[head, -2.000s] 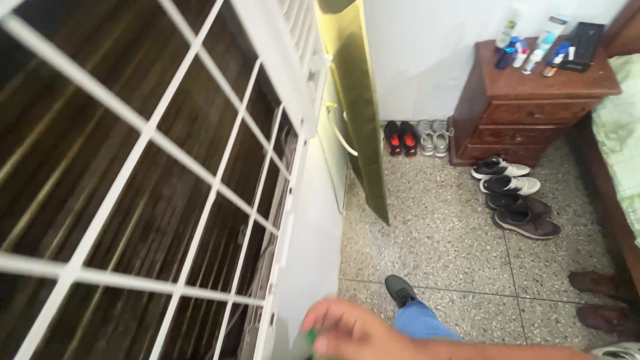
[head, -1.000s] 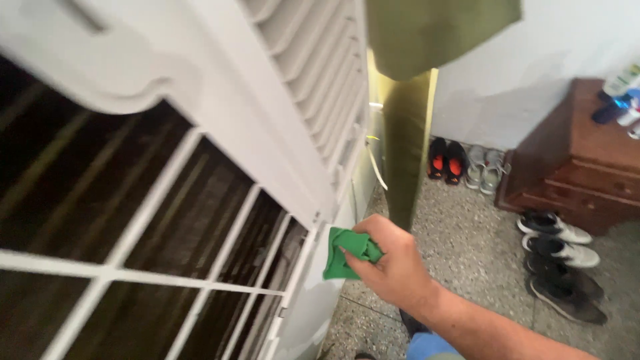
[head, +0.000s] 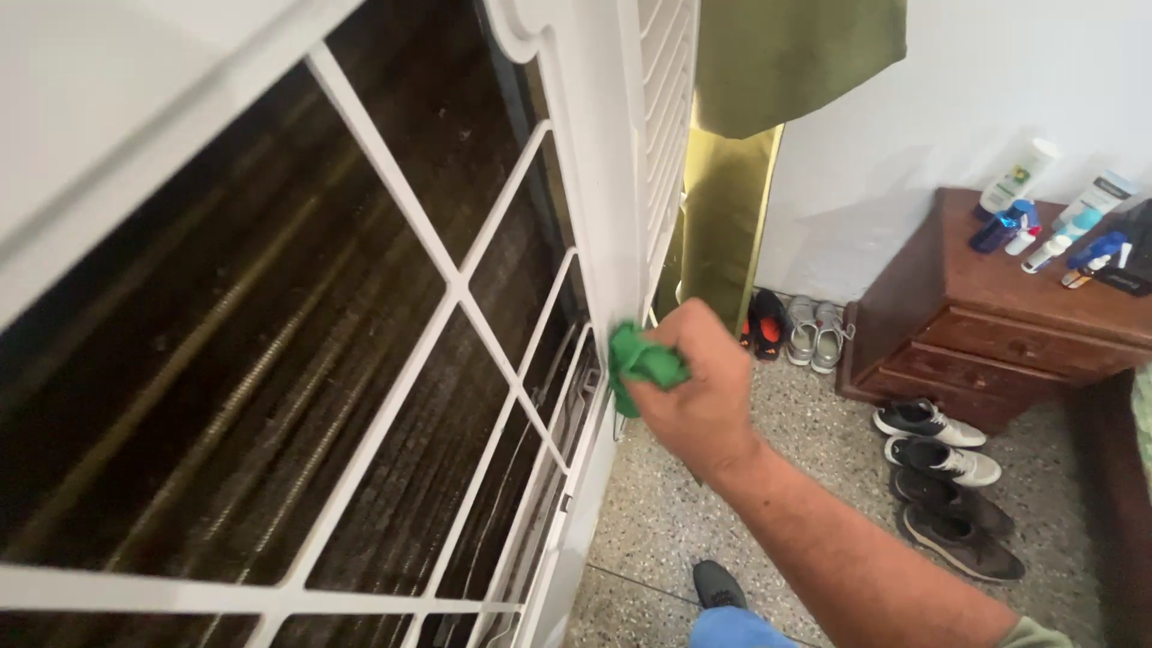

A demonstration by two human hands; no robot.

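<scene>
My right hand (head: 697, 387) grips a bunched green cloth (head: 641, 364) at the centre of the view. The cloth presses against the white frame (head: 601, 180) that edges the window, just beside the louvered shutter (head: 666, 108). Left of it spreads a white metal grille (head: 457, 290), with dark ridged panels behind its bars. The forearm reaches in from the lower right. My left hand is out of the frame.
An olive curtain (head: 792, 63) hangs beyond the shutter. Toiletry bottles stand on a wooden nightstand (head: 1035, 306) at the right. Several shoes (head: 945, 459) lie on the speckled floor (head: 648, 531), near a bed's edge. My shod foot (head: 717, 583) shows at the bottom.
My right hand with the green cloth has risen from the bottom of the view to the window frame and now touches it. The view has shifted closer to the grille.
</scene>
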